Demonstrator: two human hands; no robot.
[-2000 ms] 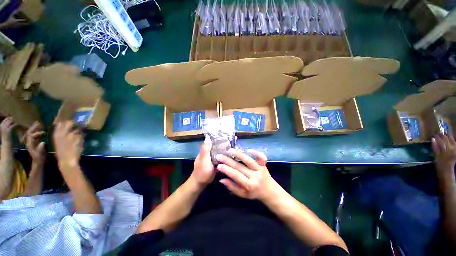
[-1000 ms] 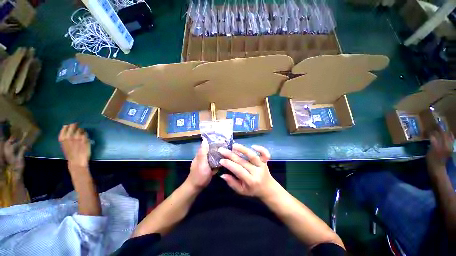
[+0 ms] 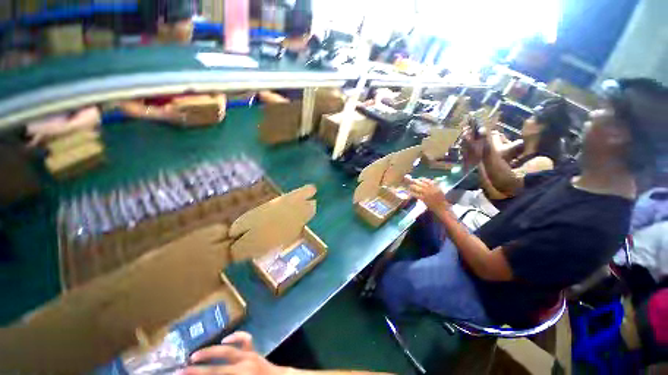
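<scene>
My right hand [image 3: 233, 357] is at the bottom edge, partly cut off, its fingers at the front of an open brown carton [image 3: 236, 302]. A crinkled clear plastic bag [image 3: 157, 353] lies at or in the carton, just left of my fingertips; whether I touch it is unclear. A blue printed card [image 3: 203, 327] lies in this carton. My left hand is out of the picture. Another open carton [image 3: 319, 251] to the right holds a blue card [image 3: 299, 258] and a clear bagged piece [image 3: 274, 269].
The divider box [image 3: 67, 256] with upright bags stands behind the cartons. More open cartons [image 3: 376, 209] stand farther right by a seated person [image 3: 557, 227]. Closed brown cartons [image 3: 75, 152] and other people's hands are across the green table [image 3: 297, 170], below a raised shelf.
The view has swung right and up, showing the neighbour and the far line. The bag has moved from between my hands to the carton. My left hand has left the picture.
</scene>
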